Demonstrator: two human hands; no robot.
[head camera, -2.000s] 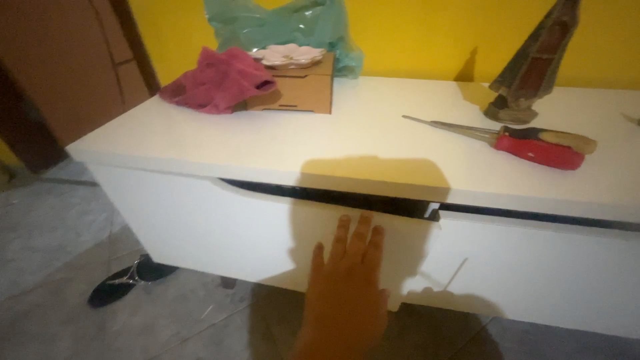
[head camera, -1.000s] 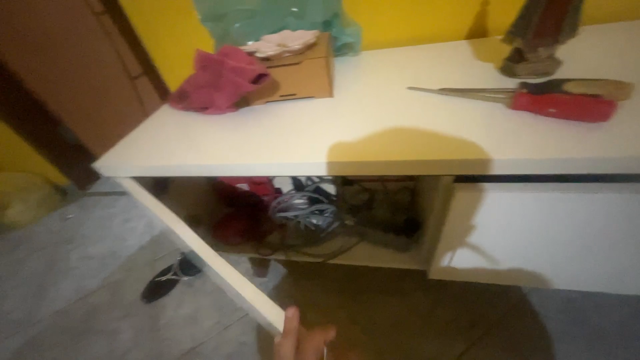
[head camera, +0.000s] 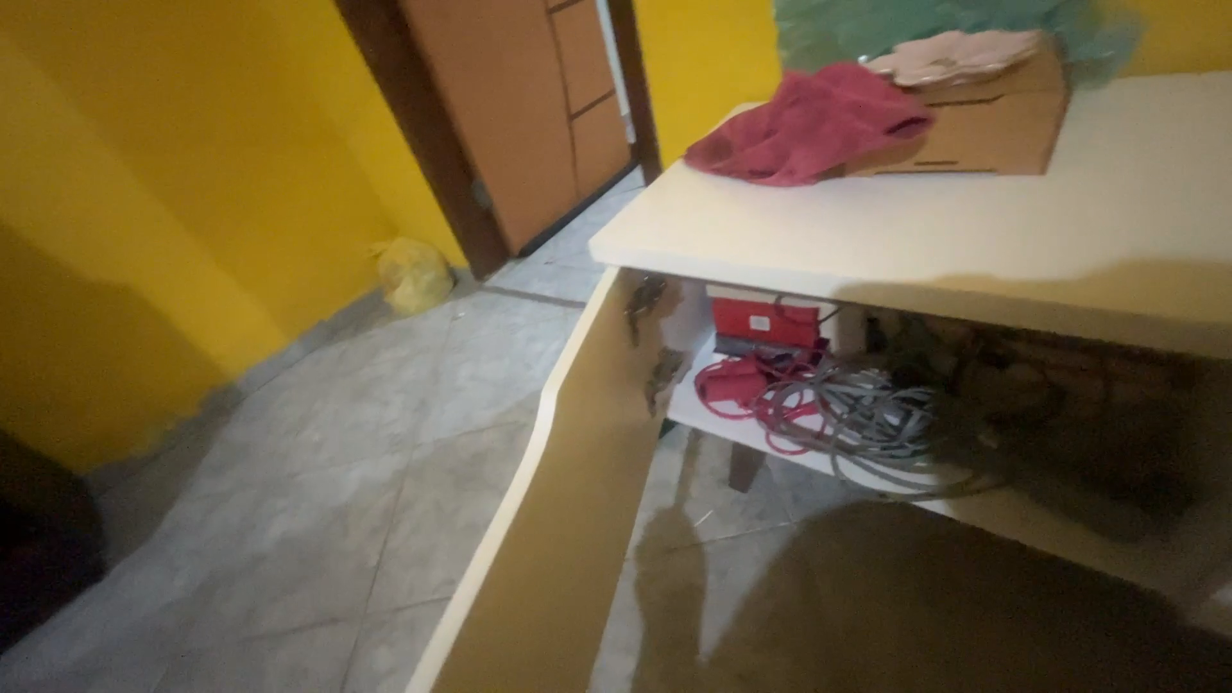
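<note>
Neither my left hand nor my right hand shows in the head view. The cabinet door (head camera: 568, 481) stands wide open on its metal hinges (head camera: 662, 380) at the compartment's left side. Inside the white cabinet lie a coiled grey cable (head camera: 871, 414), a red cord (head camera: 736, 385) and a red box (head camera: 765, 322). Deep shadow hides the right part of the compartment. On the cabinet top (head camera: 1136, 212), a dark pink cloth (head camera: 818, 125) rests against a brown box (head camera: 1011, 130), with a pale scalloped item (head camera: 958, 56) on the box.
A green plastic bag (head camera: 924, 24) is behind the brown box. A yellowish bag (head camera: 414, 277) sits on the tiled floor (head camera: 385, 414) by the yellow wall. Beyond it is a brown door (head camera: 525, 115) in a dark frame. A cabinet leg (head camera: 746, 469) shows under the compartment.
The cabinet door has swung from nearly closed to wide open, exposing the cables. The hand at the door in both earlier frames is out of view. The view has turned left.
</note>
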